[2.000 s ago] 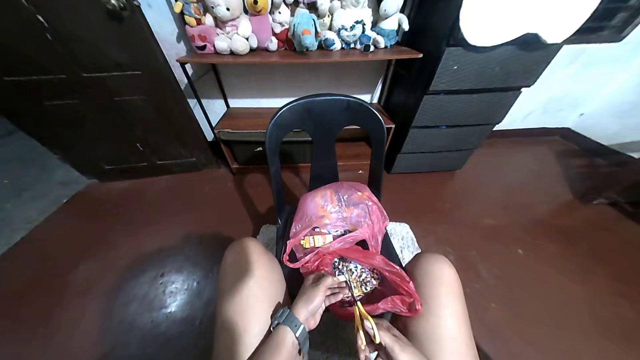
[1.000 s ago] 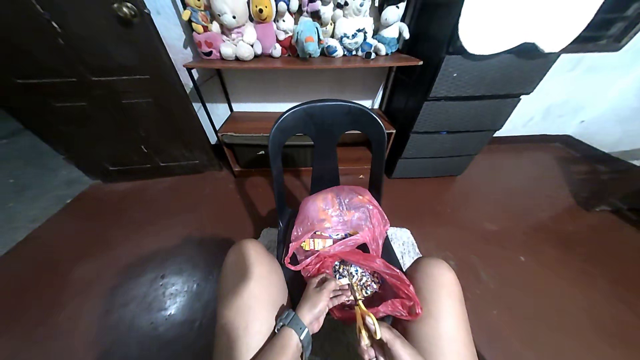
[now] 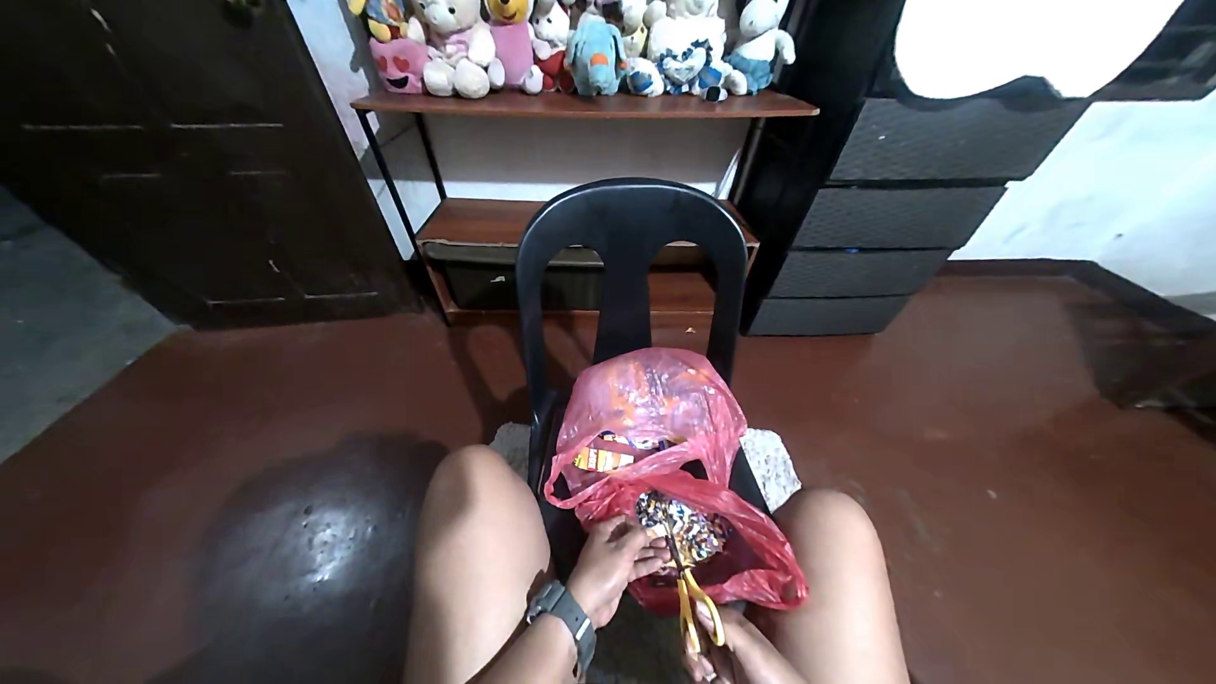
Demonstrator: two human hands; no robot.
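My right hand (image 3: pixel 714 648) holds yellow-handled scissors (image 3: pixel 692 597), their dark blades pointing up over the near red plastic bag (image 3: pixel 760 570). Inside that bag lies a heap of small multicoloured cut pieces (image 3: pixel 698 532). My left hand (image 3: pixel 617 562), with a grey watch on its wrist, is at the bag's left side and pinches a small pale piece close to the blades. Just behind, a fuller pink-red plastic bag (image 3: pixel 655 394) holds wrappers, among them a yellow and red packet (image 3: pixel 603 460). Both bags rest on the seat of a black plastic chair.
The black chair's back (image 3: pixel 624 228) rises behind the bags. My knees flank the seat. Farther back are a wooden shelf (image 3: pixel 589 104) with several plush toys, a dark drawer unit (image 3: pixel 883 218) and a dark door (image 3: pixel 190 171). A pale cloth or mat (image 3: pixel 771 465) shows beside the seat.
Both hands stay over the near bag. The scissors in my right hand show their handles more apart one second ago than two seconds ago; otherwise little differs.
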